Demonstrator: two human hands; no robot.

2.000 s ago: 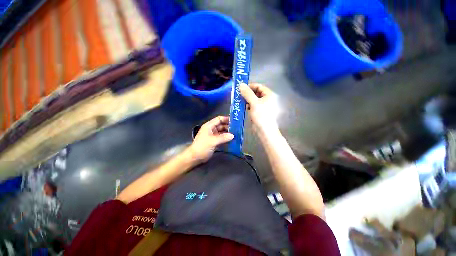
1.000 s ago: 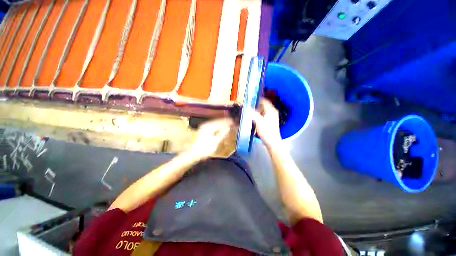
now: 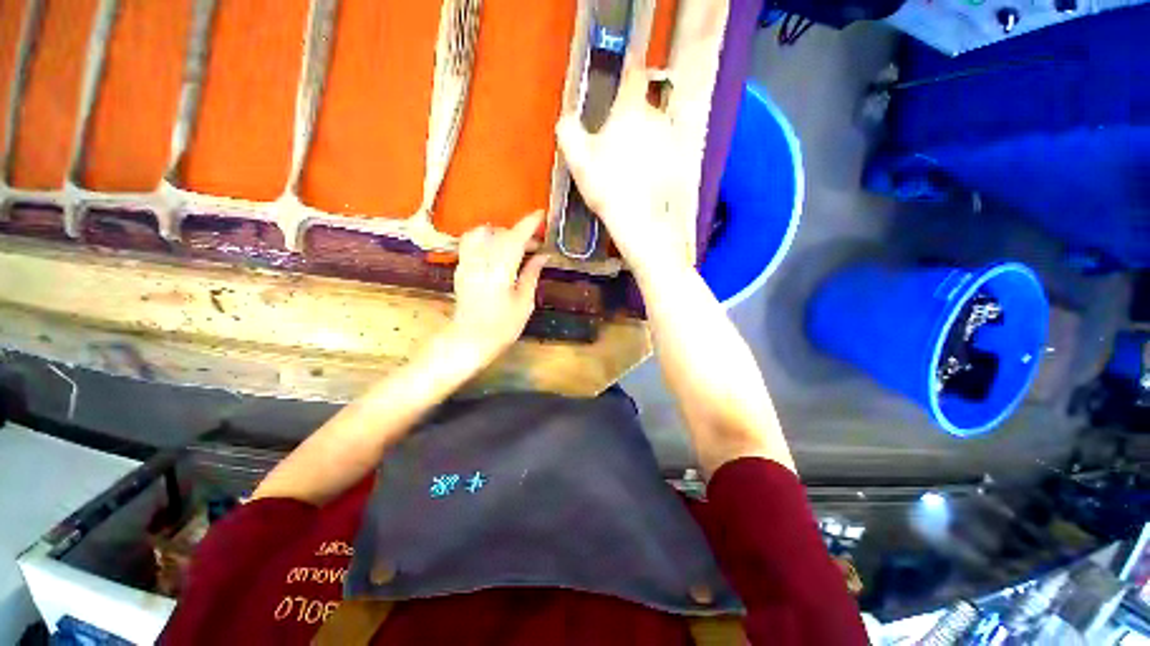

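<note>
A long narrow cutting die (image 3: 580, 227) with a rounded near end lies on the pale beige band of sheet material (image 3: 687, 114) at the bed's right end. My right hand (image 3: 631, 158) is over the die's middle, gripping its sides, and hides part of it. My left hand (image 3: 496, 280) is at the bed's front edge, left of the die's near end. Its thumb and index finger are apart, and no held object shows. The waste web (image 3: 303, 120), thin ribs between large openings, lies over the orange cutting pad (image 3: 240, 114).
A pale wooden bed edge (image 3: 252, 322) runs along the front, with a black block (image 3: 564, 326) on it. Two blue bins with dark scraps, one near (image 3: 779, 189) and one farther (image 3: 870, 316), stand right of the bed. A control box (image 3: 977, 19) is at the upper right.
The die has come down from upright at the bed's corner to lie on the sheet band. My right hand has moved up over it; my left hand has moved off it to the bed edge.
</note>
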